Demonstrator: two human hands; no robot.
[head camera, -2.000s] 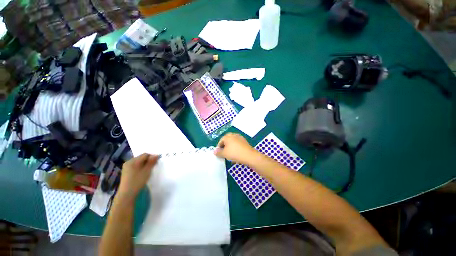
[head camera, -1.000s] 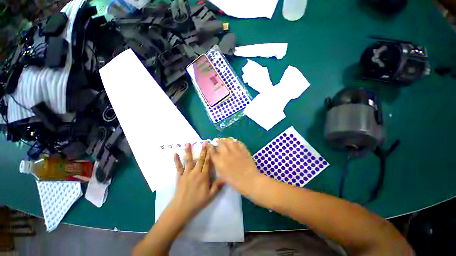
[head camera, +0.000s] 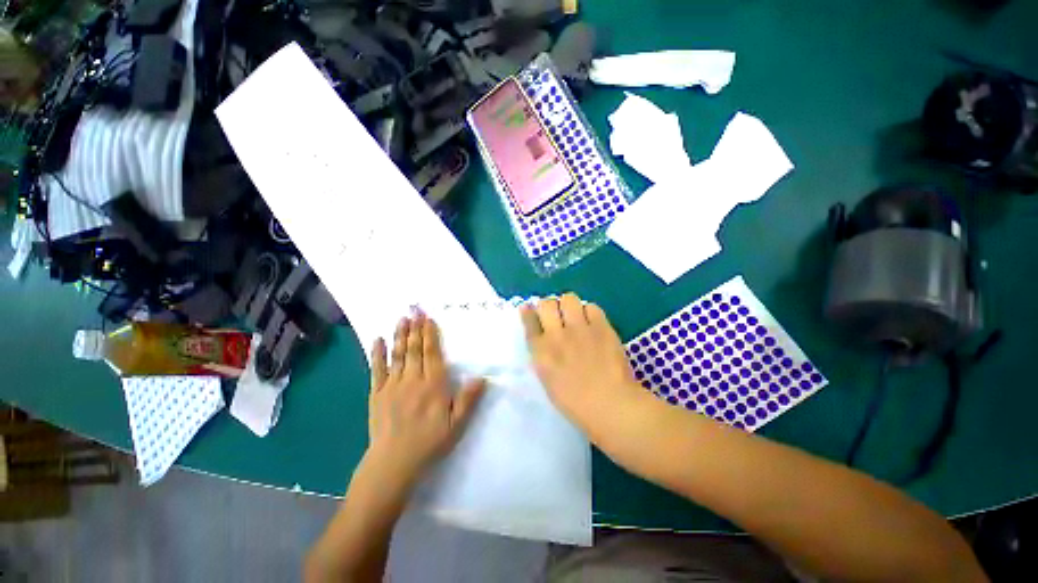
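A white printed label sheet (head camera: 512, 456) lies at the table's front edge, with a row of small dark characters along its upper edge. That edge overlaps the lower end of a long white paper (head camera: 353, 194). My left hand (head camera: 415, 387) lies flat on the sheet's upper left, fingers a little apart. My right hand (head camera: 575, 353) presses on its upper right, fingers close together. Both hands are bare and grip nothing visible. A sheet of purple dots (head camera: 728, 359) lies just right of my right hand, partly under the forearm.
A smartphone (head camera: 524, 148) rests on a bagged dot sheet (head camera: 586, 188). Backing paper scraps (head camera: 694, 211) lie beyond. A camera unit (head camera: 899, 273) and another (head camera: 979, 120) stand right. A black parts pile (head camera: 125, 103) and drink bottle (head camera: 171, 347) are left.
The sheet's upper edge, earlier held between both hands, now lies over the long paper. My left hand has opened flat; since one second ago it has moved left, apart from the right. The view has shifted.
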